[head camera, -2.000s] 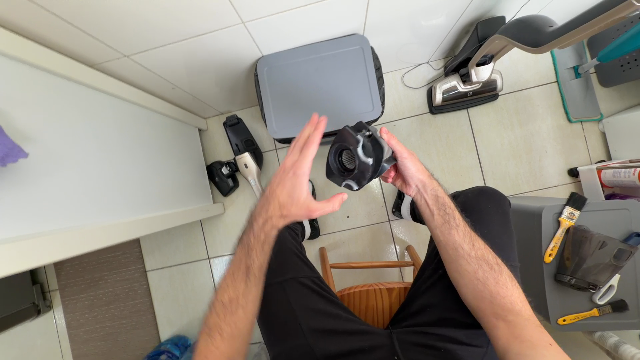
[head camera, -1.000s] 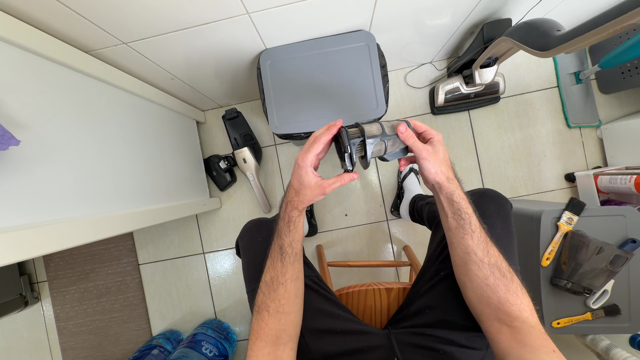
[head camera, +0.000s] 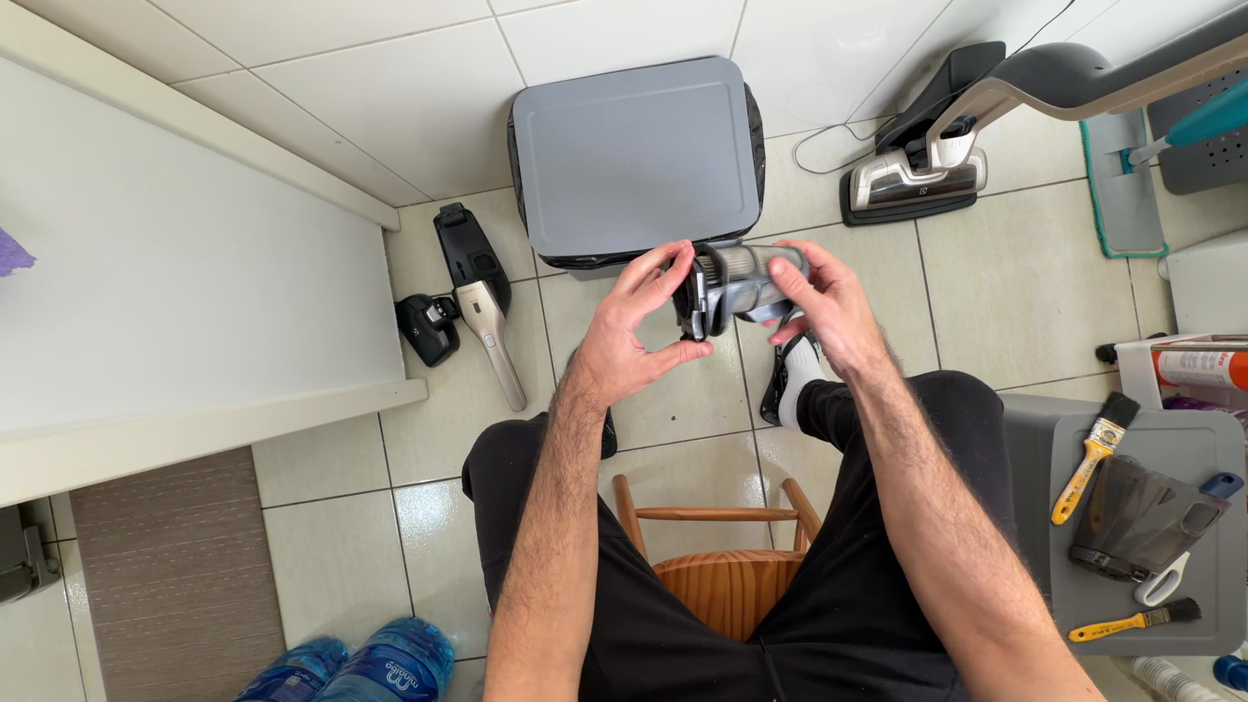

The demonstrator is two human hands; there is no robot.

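A vacuum cleaner filter assembly (head camera: 746, 278), with a dark rim and a pleated filter inside a grey frame, lies sideways between my hands. My left hand (head camera: 643, 317) grips its dark rim, fingertips above and thumb below. Around the frame's other end my right hand (head camera: 824, 302) is closed, its thumb across the near side. At the right, a transparent dust container (head camera: 1141, 517) rests on a grey lid (head camera: 1214, 585), beside a yellow-handled brush (head camera: 1087, 463), a smaller yellow-handled brush (head camera: 1136, 621) and a white handle (head camera: 1162, 582), perhaps of scissors.
A grey-lidded bin (head camera: 639, 156) stands against the tiled wall. On the floor at left lie a handheld vacuum body (head camera: 487, 312) and a black part (head camera: 429, 330). An upright vacuum (head camera: 916, 180) and a flat mop (head camera: 1121, 185) are at right. Water bottles (head camera: 400, 663) stand at lower left.
Two seconds ago my left hand was apart from the filter assembly, whose end opening faced up; the assembly has since turned sideways, and both hands hold it.
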